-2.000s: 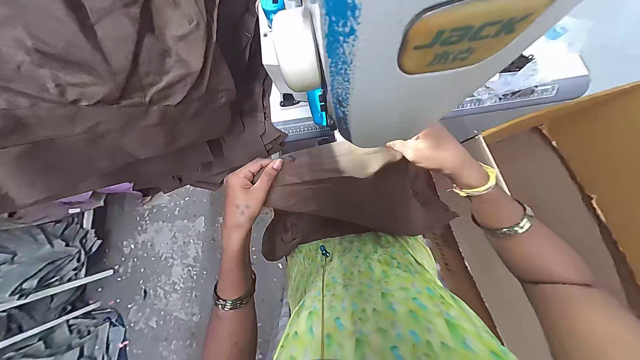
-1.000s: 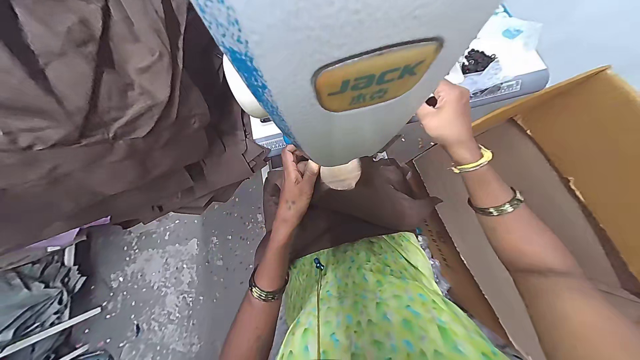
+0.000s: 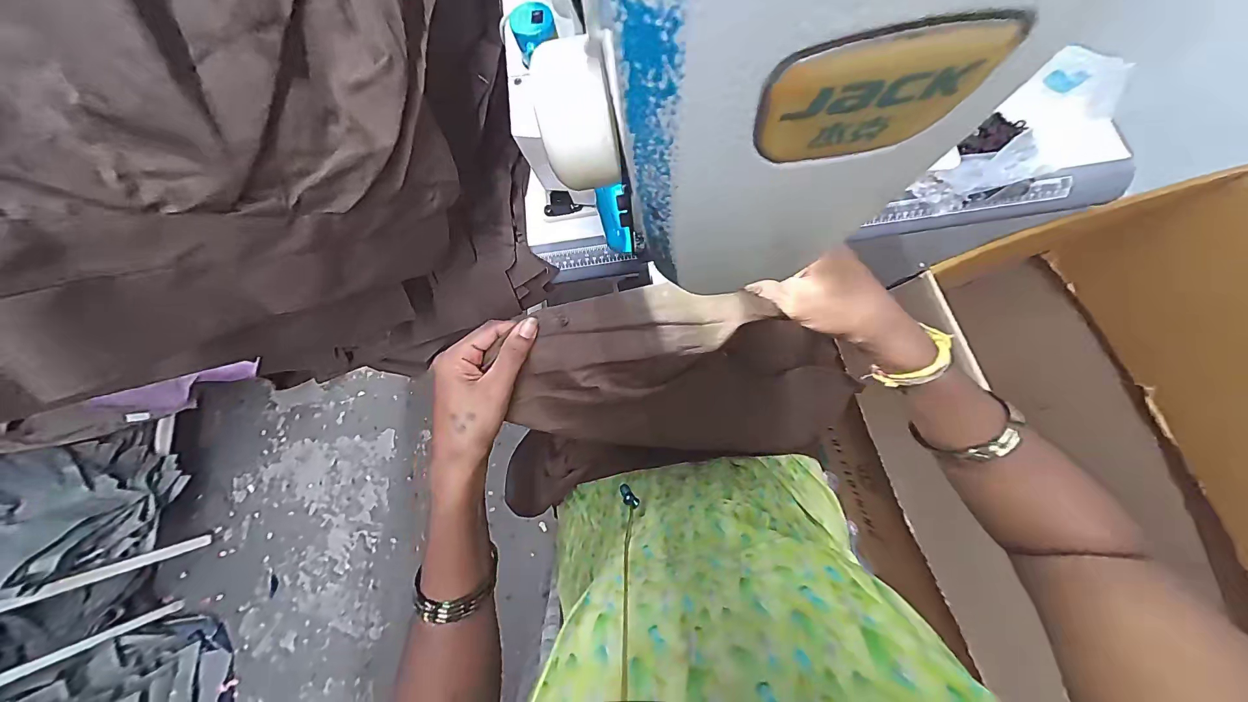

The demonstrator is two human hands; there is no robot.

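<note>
A brown fabric piece (image 3: 663, 380) is stretched between my two hands, over my lap and just in front of a Jack sewing machine (image 3: 760, 195). My left hand (image 3: 478, 390) pinches its left edge between thumb and fingers. At the upper right edge of the fabric, my right hand (image 3: 829, 297) grips it close beside the lower end of the machine head. Light falls on the cloth's upper edge. The needle area is hidden behind the machine head.
A large heap of brown fabric (image 3: 214, 195) lies at the left. Grey cloth pieces (image 3: 78, 497) sit below it near white rods. A cardboard box (image 3: 1150, 322) stands at the right. Behind the machine, a clear plastic bag (image 3: 1014, 146) with dark contents rests on the table.
My right hand has come down from beside the plastic bag to the fabric's edge. My left hand has drawn away from the machine head, and the cloth is now held spread.
</note>
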